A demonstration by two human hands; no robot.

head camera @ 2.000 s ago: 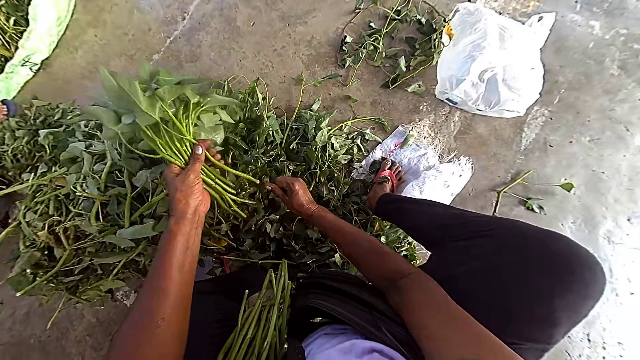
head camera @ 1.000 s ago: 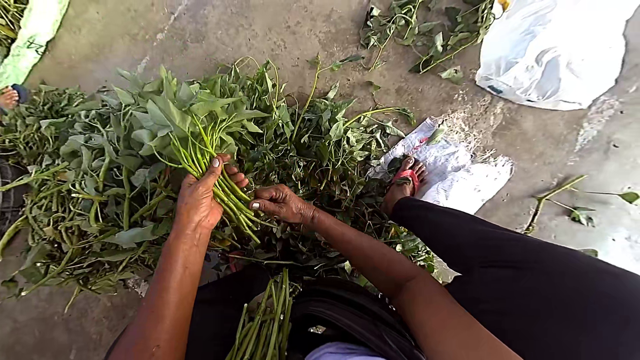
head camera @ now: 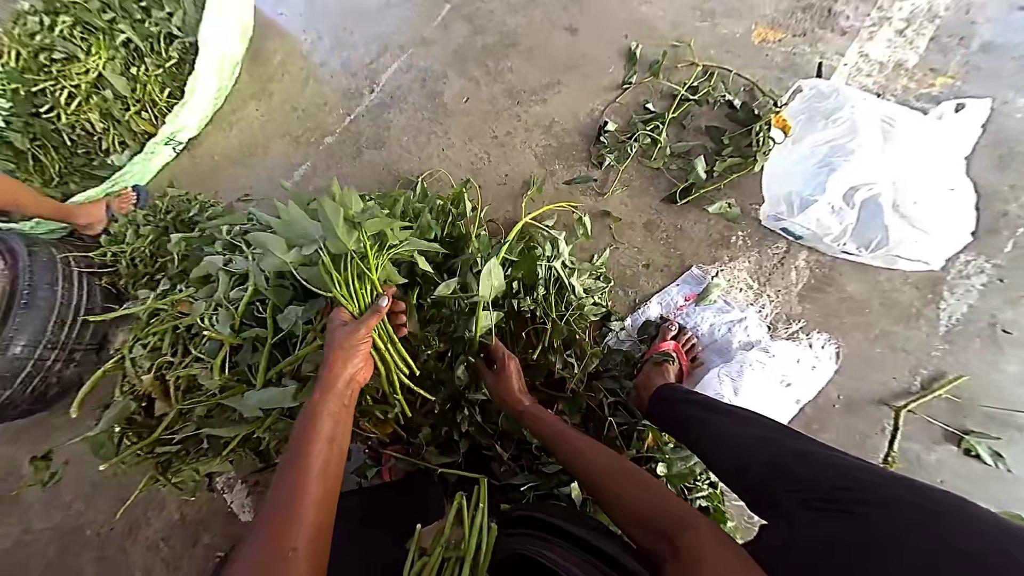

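Note:
My left hand [head camera: 356,340] grips a bunch of leafy green stems [head camera: 364,276], leaves pointing away from me and cut ends toward me. To its right, my right hand [head camera: 504,376] is over the heap of leafy vines [head camera: 264,344], its fingers closed around the lower end of a leafy sprig [head camera: 491,280]. The heap spreads under and beside both hands. A bundle of bare green stems [head camera: 456,536] lies at my lap, at the bottom edge.
A white plastic bag [head camera: 872,176] lies at upper right beside loose vines [head camera: 688,120]. My sandalled foot [head camera: 668,360] rests by a white sack [head camera: 752,352]. A tire [head camera: 48,320], another person's foot [head camera: 108,212] and a green-edged sack [head camera: 212,72] of greens are at left.
My right hand has moved away from the bunch, out to the heap, and has a leafy sprig in its fingers. My left hand still holds the bunch.

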